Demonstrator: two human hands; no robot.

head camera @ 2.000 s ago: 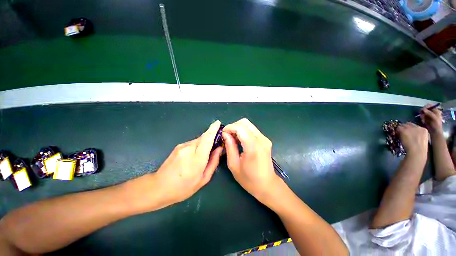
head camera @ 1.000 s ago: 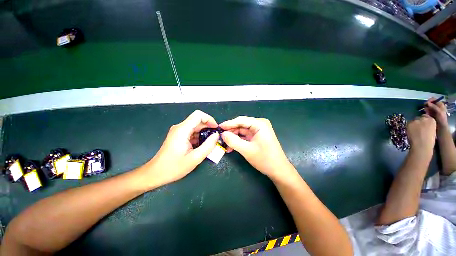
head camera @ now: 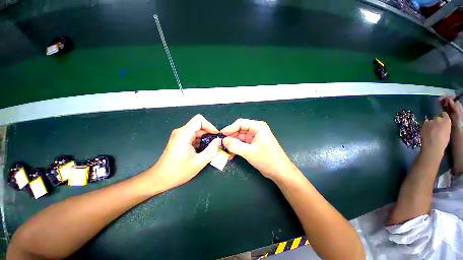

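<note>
A black housing (head camera: 207, 141) is held between my two hands in front of me. A white square piece with a yellow edge (head camera: 220, 160) hangs below it. My left hand (head camera: 184, 152) grips the housing between thumb and fingers. My right hand (head camera: 258, 148) has its thumb and fingertips at the housing's right side; whether a tiny part is pinched there is hidden. Several similar black housings (head camera: 99, 167) with yellow-and-white squares lie grouped on the green bench (head camera: 152, 213) at the left.
A white strip (head camera: 228, 95) separates the bench from the green belt (head camera: 243, 66). One unit (head camera: 60, 45) is on the belt at far left, another (head camera: 381, 69) at right. A neighbour's hands (head camera: 435, 133) are at right, beside a heap of small parts (head camera: 408, 128).
The housing has turned from edge-on, and its white square now shows. Dark tweezers seen earlier right of my hands no longer show. The belt units appear shifted left. The neighbour's hand has left the heap.
</note>
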